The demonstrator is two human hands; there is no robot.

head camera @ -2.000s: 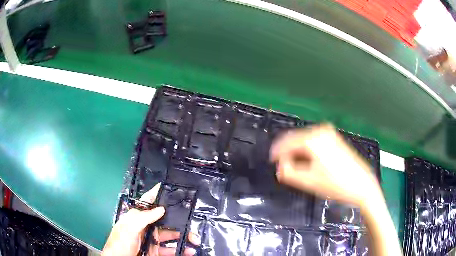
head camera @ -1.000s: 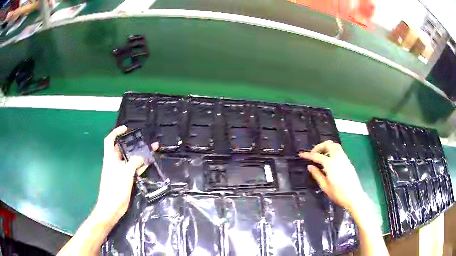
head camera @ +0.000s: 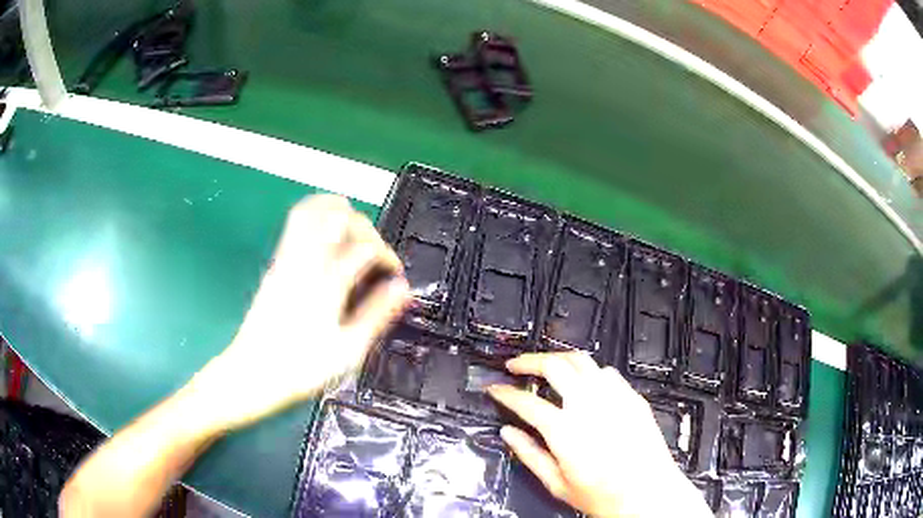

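A black plastic tray (head camera: pixel 627 390) lies on the green bench ledge. Its back row of upright pockets holds black phone housings (head camera: pixel 501 265) with squarish windows. In the middle row, a housing (head camera: pixel 437 376) lies sideways at the left. My right hand (head camera: pixel 592 430) is over that row, fingers spread, fingertips at the right end of this housing; part of the pocket is hidden under the hand. My left hand (head camera: pixel 334 293) is blurred, raised at the tray's left edge with curled fingers; no part shows clearly in it. The front pockets (head camera: pixel 364 460) look smooth and glossy.
Loose black housings lie on the green belt (head camera: pixel 627 132), at its left (head camera: pixel 197 86) and beyond the tray (head camera: pixel 486 81). A white strip (head camera: pixel 243 152) edges the belt. Similar trays (head camera: pixel 886 430) lie at right. Red stacked pieces (head camera: pixel 789 40) show across the belt.
The housing seen in my left hand no longer shows there. A housing now lies in the middle row's left part. My right hand has moved left along that row. The camera view has tilted.
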